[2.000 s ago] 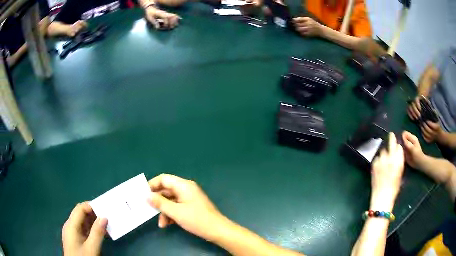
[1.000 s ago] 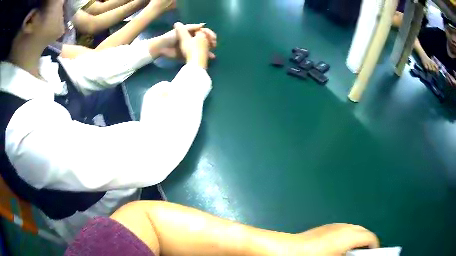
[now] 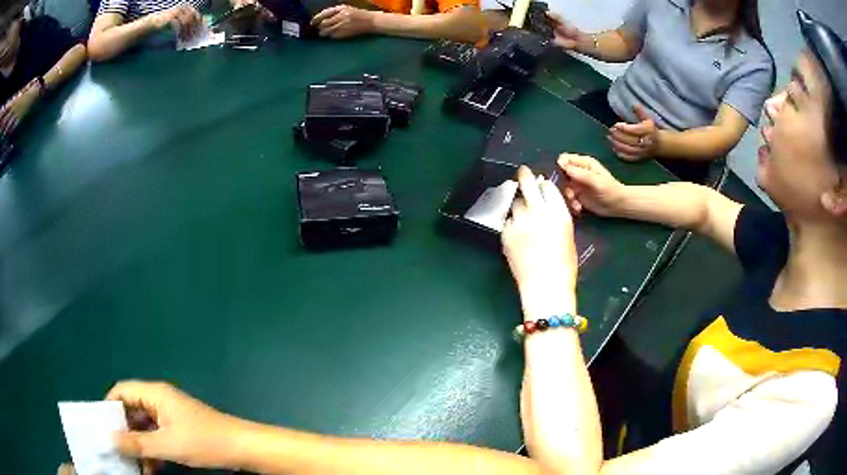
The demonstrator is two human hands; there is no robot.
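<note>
A white folded leaflet [image 3: 93, 438] is upright at the lower left, with no print that I can make out. My right hand [image 3: 172, 427] holds its right edge between thumb and fingers; my forearm crosses the bottom of the view. Of my left hand [image 3: 65, 468], only a bit of a finger shows at the bottom left edge, close to the leaflet. The rest of it is cut off, so its grip is hidden.
A closed black box [image 3: 347, 207] lies mid-table, with more boxes [image 3: 346, 111] behind. At the right, a neighbour with a bead bracelet [image 3: 550, 326] handles an open black box and white paper [image 3: 490, 205]. Other people sit around the green table [image 3: 186, 269].
The view swung left to a neighbour in white sleeves, then back to the right. The leaflet stays in my right hand; my left hand has mostly left the picture.
</note>
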